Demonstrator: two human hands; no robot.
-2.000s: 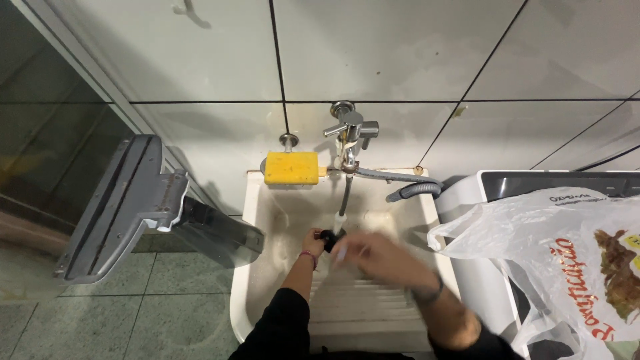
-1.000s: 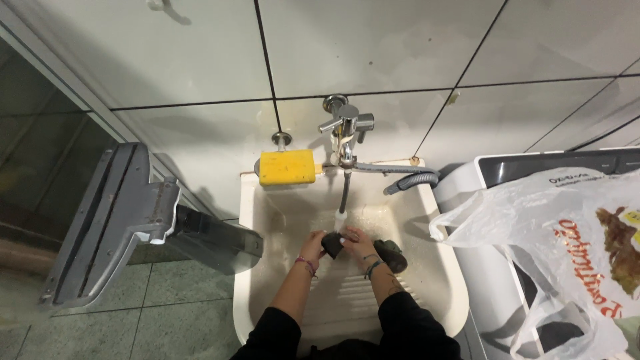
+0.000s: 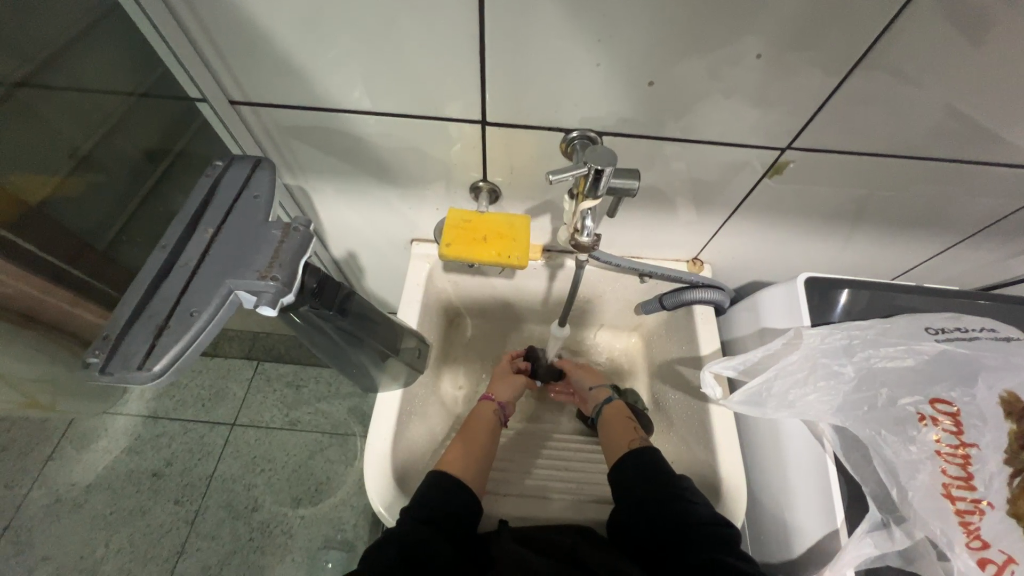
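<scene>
Both hands are low in a white laundry sink (image 3: 384,448), under a running faucet (image 3: 596,180). My left hand (image 3: 510,378) and my right hand (image 3: 578,382) grip a small black object (image 3: 544,366) between them; its kind cannot be told. Water from the pale nozzle (image 3: 558,338) on a grey hose falls onto it. Behind my right wrist a dark, rounded object (image 3: 636,410) rests in the basin, partly hidden by the arm. A ribbed washboard slope (image 3: 552,464) lies between my forearms.
A yellow sponge (image 3: 485,238) hangs by the sink's back left corner. A grey drain hose (image 3: 684,298) curls over the right rim. Left stands a grey plastic appliance part (image 3: 192,272); right, a white machine (image 3: 780,448) under a printed plastic bag (image 3: 888,384).
Two seconds ago my right hand was blurred above the basin; now both hands hold the black object together under the water. The dark rounded object beside my right wrist shows since one second ago.
</scene>
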